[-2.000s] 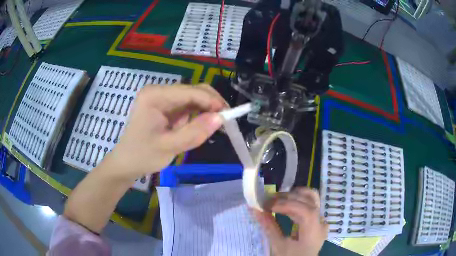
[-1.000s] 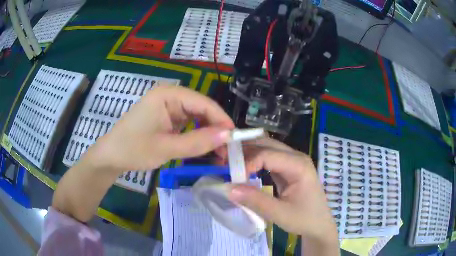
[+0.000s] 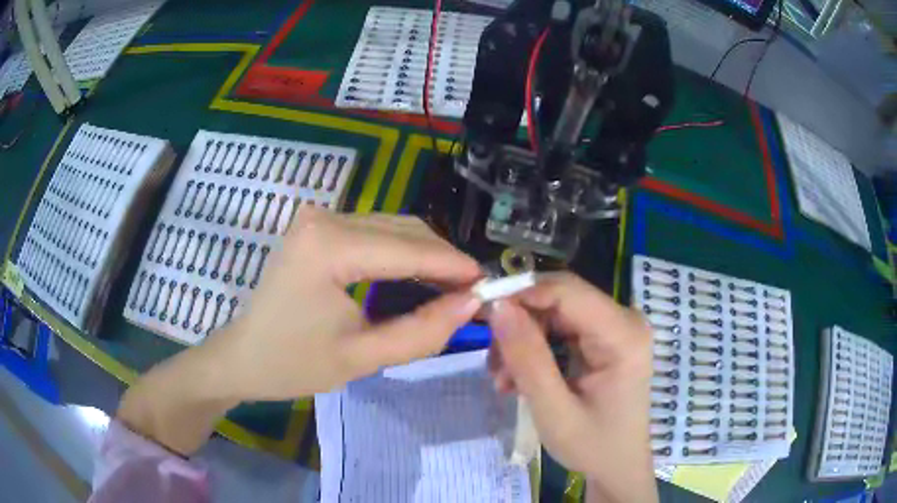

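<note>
My left hand point(image 3: 334, 305) and my right hand point(image 3: 570, 363) meet in front of the test fixture point(image 3: 561, 128). Between their fingertips is a small white roll point(image 3: 505, 286), pinched from both sides. A tape roll point(image 3: 523, 432) shows edge-on, partly hidden behind my right hand; how it is held cannot be seen. A small brass-coloured ring, the test socket point(image 3: 516, 260), shows just beyond the fingertips, under the clear pressing plate point(image 3: 531, 211).
Foam parts trays with rows of dark parts stand at left point(image 3: 226, 226), right point(image 3: 713, 363) and behind the fixture point(image 3: 393, 59). Lined record sheets point(image 3: 393, 432) lie in front, with a blue edge point(image 3: 470, 339) above them. Red wires point(image 3: 430, 79) run near the fixture.
The tape roll, upright before the fixture and then over the papers, is now mostly behind my right hand. My right fingertips have come up to the small white roll beside my left ones.
</note>
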